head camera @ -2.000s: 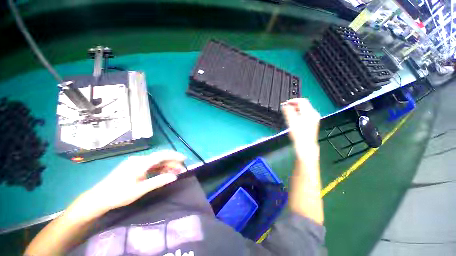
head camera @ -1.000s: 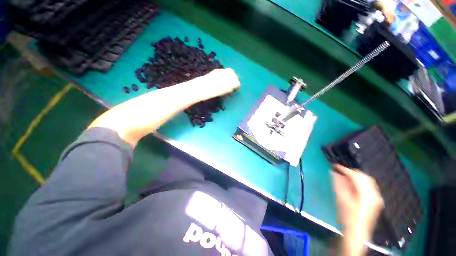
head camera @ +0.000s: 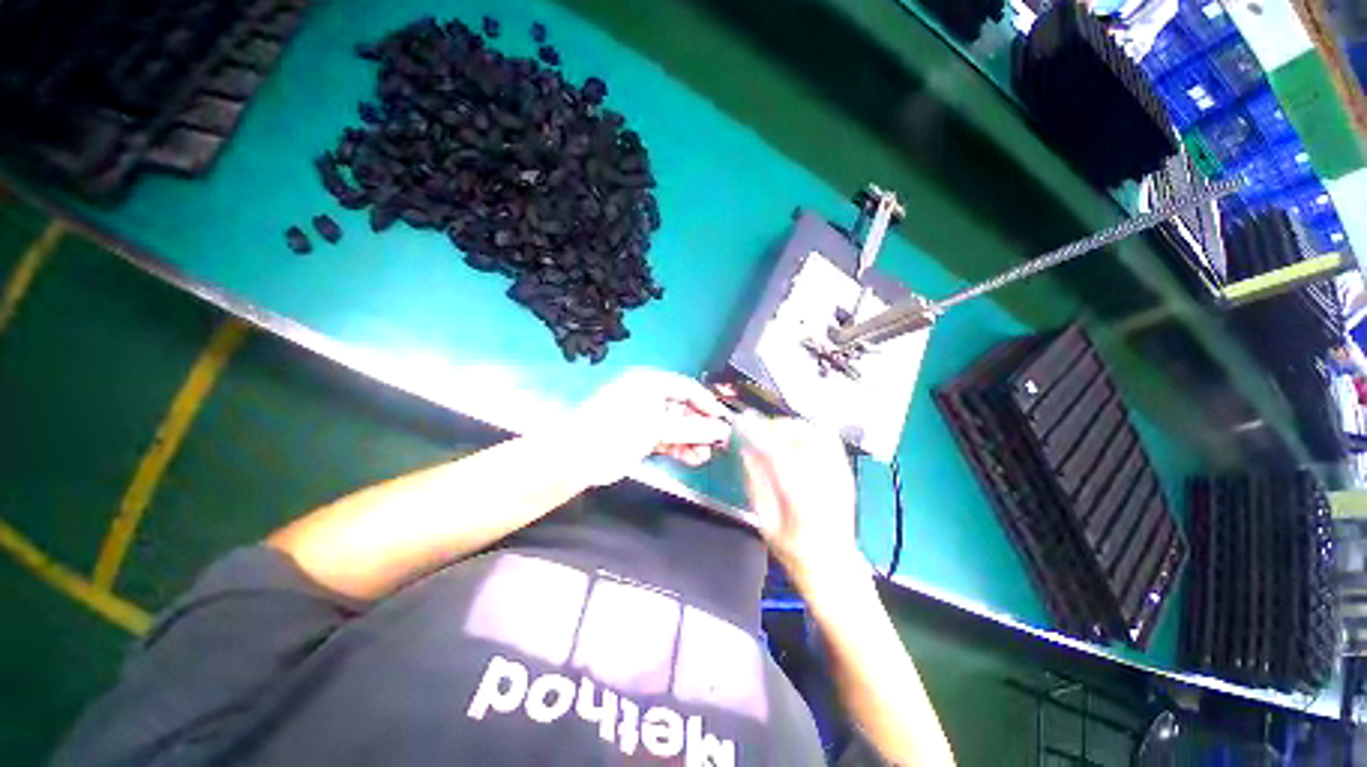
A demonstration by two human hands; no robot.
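Observation:
My left hand [head camera: 648, 420] and my right hand [head camera: 798, 468] meet at their fingertips just in front of the bench fixture. A tiny dark piece seems to show between the fingertips, pinched by my left hand; whether my right fingers also grip it is hidden. The fixture [head camera: 885, 393] is a grey box with a white top plate, a metal clamp and a long ribbed rod slanting up right. A heap of small black parts [head camera: 510, 165] lies left of it. A stack of black trays [head camera: 1072, 465] stands right of it.
Black ribbed trays [head camera: 165, 90] lie at the far left, and another black stack [head camera: 1259, 577] at the far right. Cables [head camera: 900, 517] run from the fixture over the front edge. Another bench with stacks stands opposite.
My left hand has moved from the heap towards my body and right. My right hand has come left from beside the tray stack, and the two hands now meet. The view has shifted.

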